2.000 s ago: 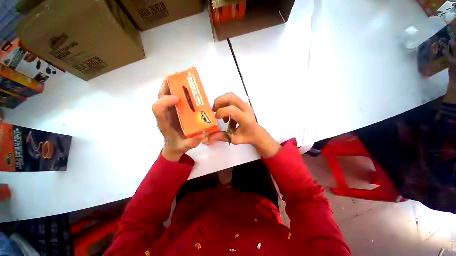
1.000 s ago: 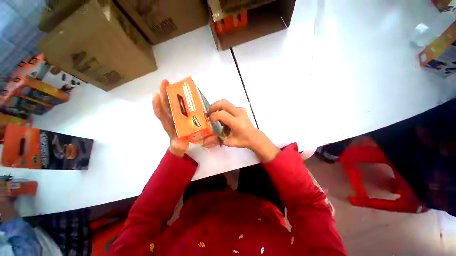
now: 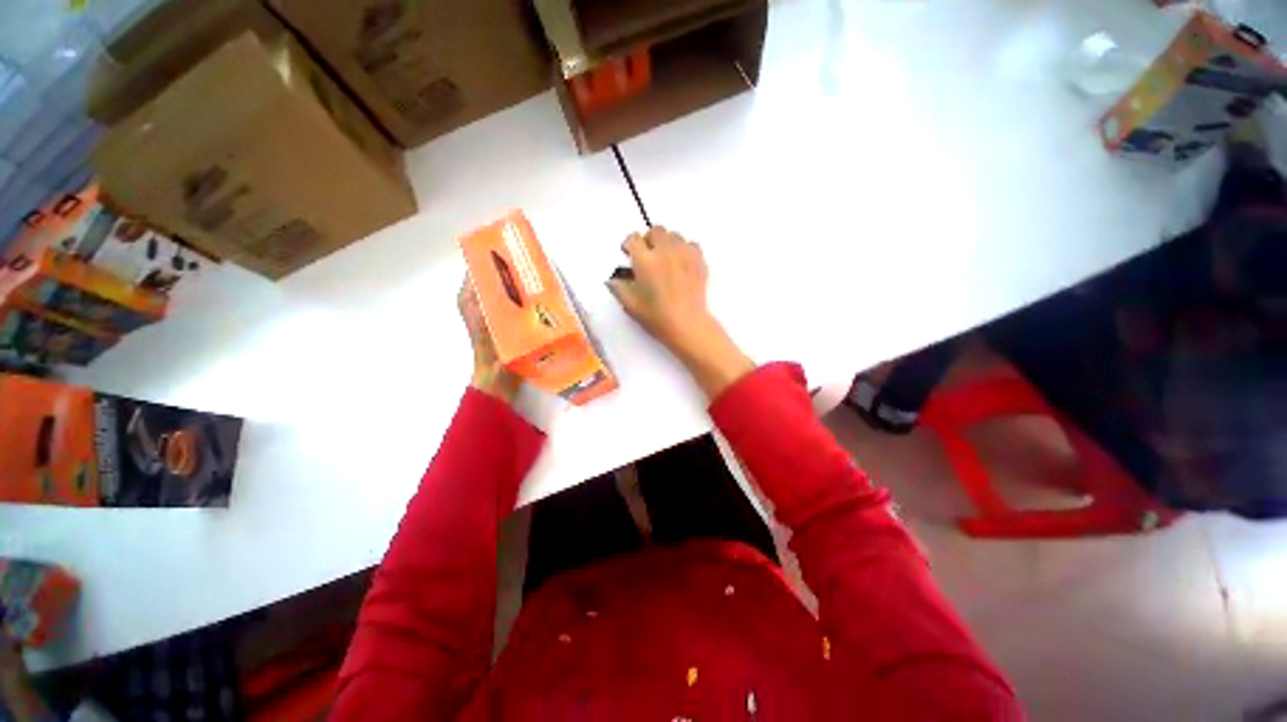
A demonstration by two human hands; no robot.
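An orange retail box (image 3: pixel 525 299) stands on the white table (image 3: pixel 762 212) in front of me, its orange top with a dark slot facing up. My left hand (image 3: pixel 484 339) is against the box's left side, its fingers mostly hidden behind the box. My right hand (image 3: pixel 666 286) is off the box, to its right near the dark table seam, fingers curled. A small dark thing shows at its fingertips; I cannot tell what it is.
Brown shipping cartons (image 3: pixel 254 169) stand at the back left. An open carton (image 3: pixel 663 106) with orange boxes inside is at the back centre. Retail boxes (image 3: pixel 170 451) line the left side. A person in dark clothes sits by a red stool (image 3: pixel 1016 444) on the right.
My right hand has left the box's right side and moved right and forward over the table. My left hand stays at the box. The view has shifted slightly.
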